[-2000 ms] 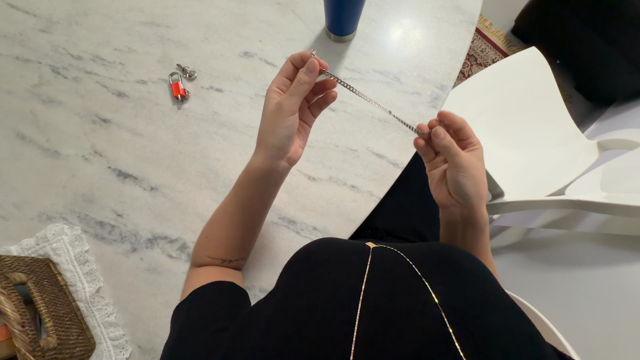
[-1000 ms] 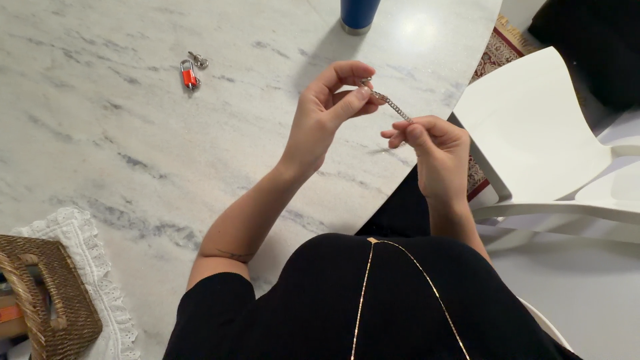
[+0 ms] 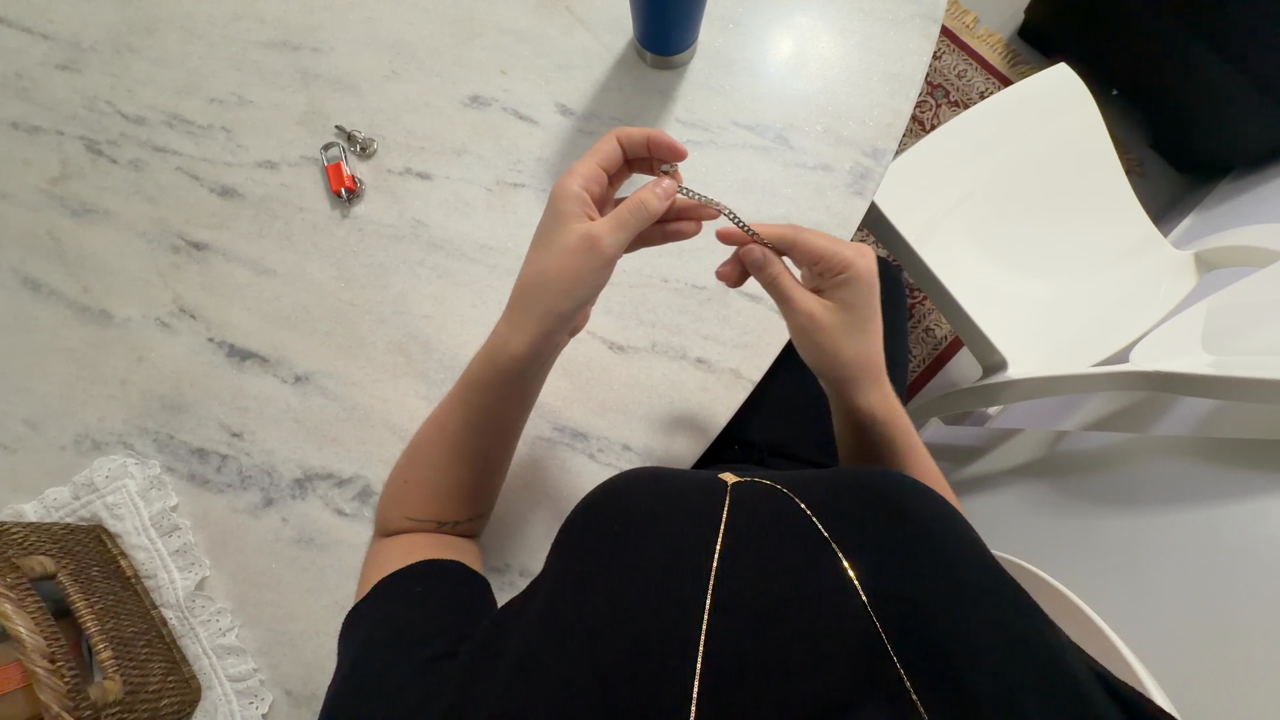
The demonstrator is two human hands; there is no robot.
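A silver curb-link chain point(image 3: 735, 220) runs between my two hands above the marble table. My left hand point(image 3: 610, 210) pinches its upper end between thumb and index finger, with a small metal piece, perhaps the clasp, showing at the fingertips. The other end is held by my right hand point(image 3: 815, 285), lower and to the right, between thumb and index finger. The fingertips of both hands are close but apart. Left of my hands, an orange-red and silver padlock-shaped key holder point(image 3: 341, 178) lies on the table beside a small cluster of metal pieces point(image 3: 360, 142).
A blue tumbler point(image 3: 667, 30) stands at the table's far side. A woven wicker basket point(image 3: 150, 620) sits on a white lace-edged cloth point(image 3: 190, 560) at the lower left. White chairs point(image 3: 1030, 230) and a patterned rug point(image 3: 950, 100) are beyond the right edge of the marble table point(image 3: 250, 330).
My hands have come closer together. The chain was stretched nearly straight between them two seconds ago; a shorter, slightly curved length now shows.
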